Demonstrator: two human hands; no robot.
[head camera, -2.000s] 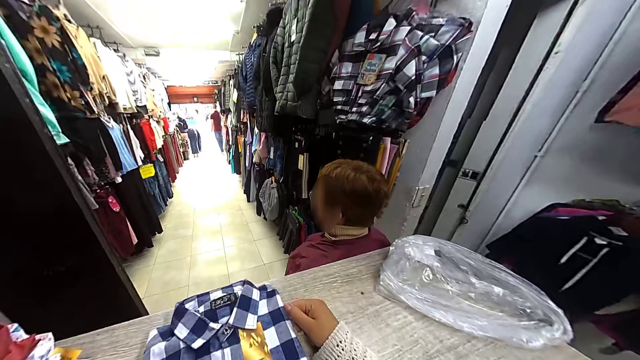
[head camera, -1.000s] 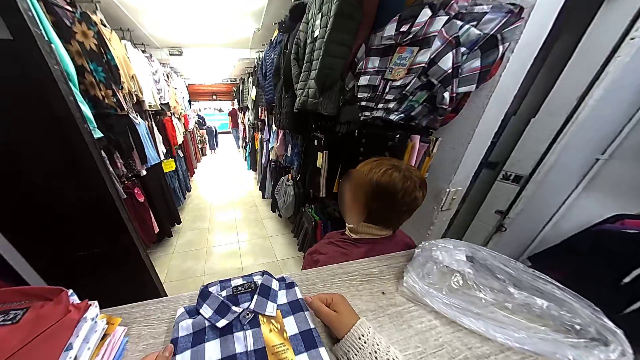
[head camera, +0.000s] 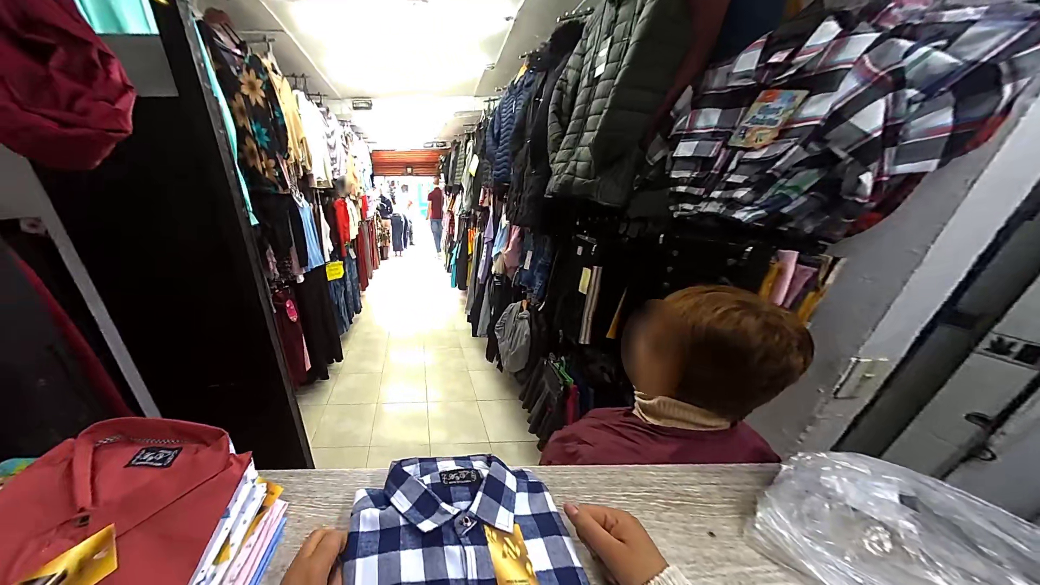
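A folded blue and white checked shirt (head camera: 463, 528) with a gold tag lies collar-forward on the grey wood-grain counter (head camera: 691, 496). My left hand (head camera: 318, 557) is at the shirt's left edge, fingers bent, mostly cut off by the bottom of the view. At the right edge rests my right hand (head camera: 615, 543), thumb side against the cloth, below it a knitted cream cuff. Whether either hand grips the fabric is hard to tell. Left of them is a stack of folded shirts with a red shirt (head camera: 122, 504) on top.
Clear plastic bags (head camera: 886, 520) lie on the counter at the right. Beyond the counter's far edge stands a person (head camera: 666, 435) in a maroon top. A tiled aisle (head camera: 406, 382) runs between hanging clothes, with a dark panel (head camera: 162, 268) at the left.
The view has swung left, bringing the red shirt stack fully in. My left hand, unseen two seconds ago, now shows at the shirt's left edge.
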